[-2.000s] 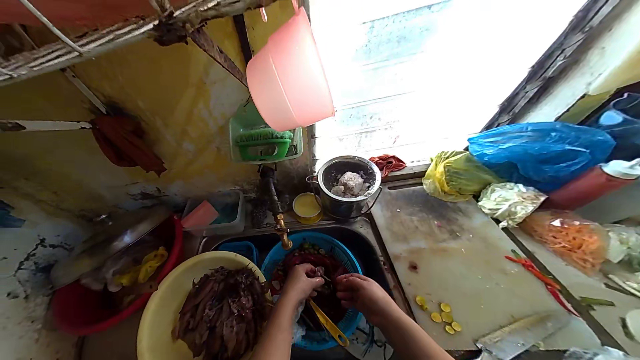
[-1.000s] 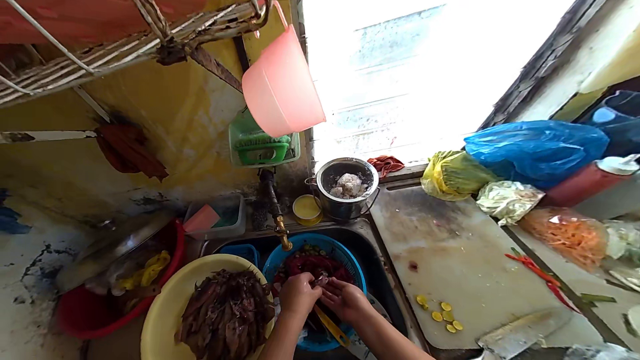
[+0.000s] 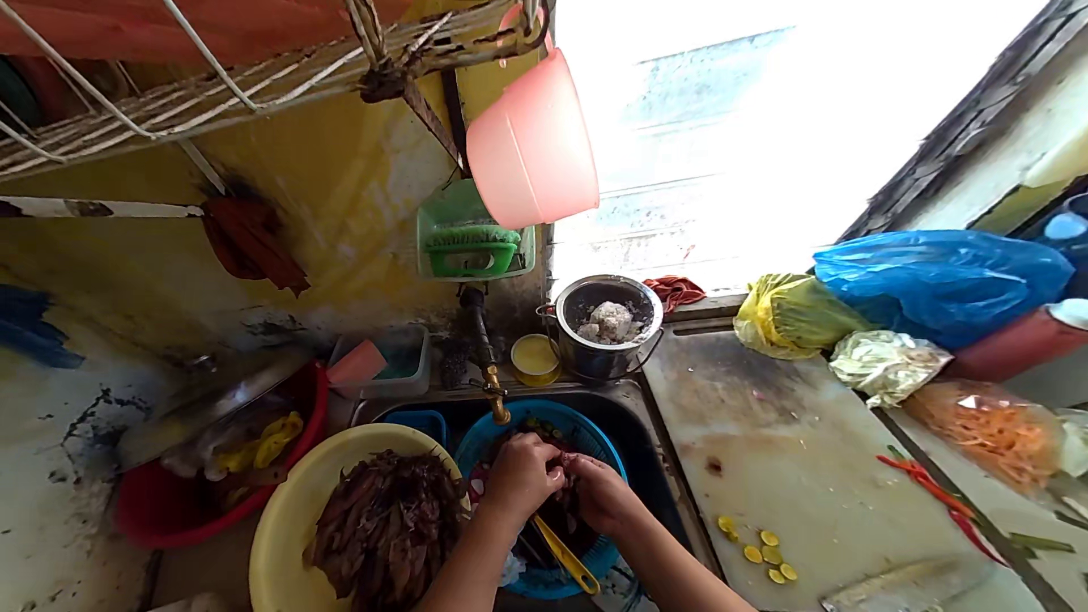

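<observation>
Over the blue plastic colander (image 3: 608, 450) in the sink, my left hand (image 3: 527, 469) and my right hand (image 3: 602, 493) meet, fingertips pinched together on a small dark piece that the fingers mostly hide. Dark reddish pieces and some green ones lie in the colander. A yellow-handled utensil (image 3: 565, 554) leans across its near side, below my hands. To the left, a cream plastic basin (image 3: 285, 518) holds a heap of dark, slender pieces that look like squid (image 3: 387, 527). The brass faucet (image 3: 495, 395) stands just beyond my hands.
A cutting board (image 3: 765, 459) at the right bears halved calamansi (image 3: 771, 554), red chilies (image 3: 926, 484) and a knife (image 3: 905, 585). A metal pot (image 3: 605, 327) stands behind the sink. A pink dipper (image 3: 534, 149) hangs overhead. A red basin (image 3: 170, 510) sits at the left, plastic bags (image 3: 943, 285) at the right.
My hands were a little apart two seconds ago; they have come together over the colander.
</observation>
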